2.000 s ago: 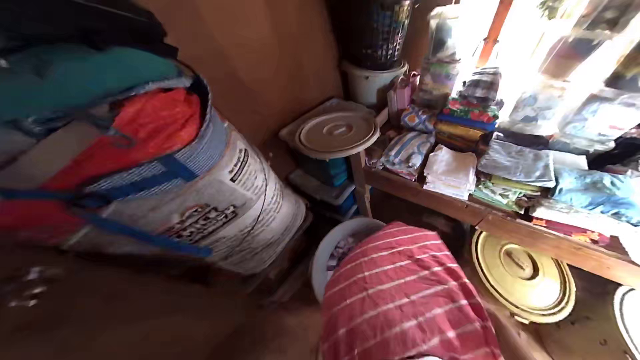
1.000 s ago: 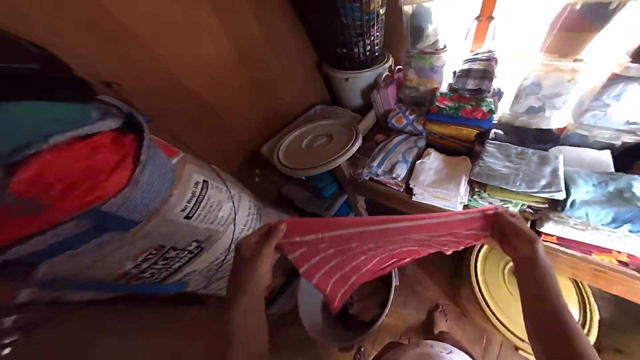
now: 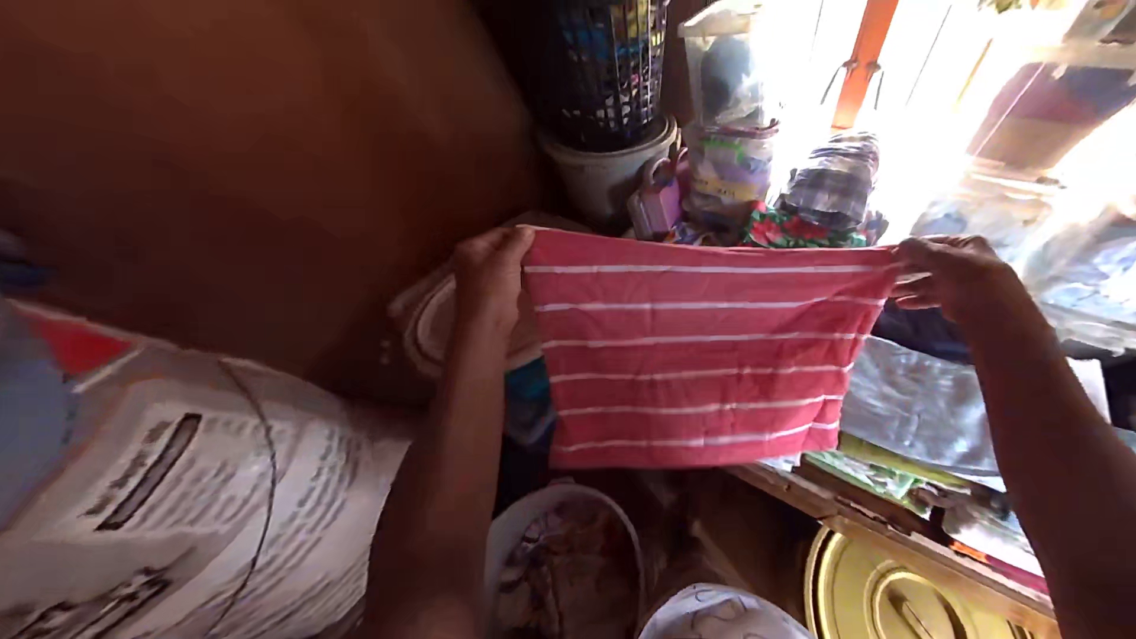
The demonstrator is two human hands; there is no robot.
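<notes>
A red cloth with white stripes (image 3: 697,355) hangs stretched out between my two hands. My left hand (image 3: 491,266) pinches its upper left corner. The upper right corner is gripped by my right hand (image 3: 954,271). Below the cloth is a bucket (image 3: 643,568) with crumpled cloth inside. Behind it, partly hidden, folded fabrics lie on a wooden shelf, among them a grey folded cloth (image 3: 923,404) and a floral one (image 3: 790,228).
A large printed sack (image 3: 204,497) stands at the lower left. A black plastic basket (image 3: 612,80) rests on a white bucket (image 3: 608,177) at the back. A round lid (image 3: 435,328) is behind my left forearm; a gold-coloured lid (image 3: 887,586) leans below the shelf's wooden edge (image 3: 799,497).
The striped cloth, bunched and slanting one second ago, now hangs flat and spread. Both hands have risen with it, and it covers part of the fabric piles.
</notes>
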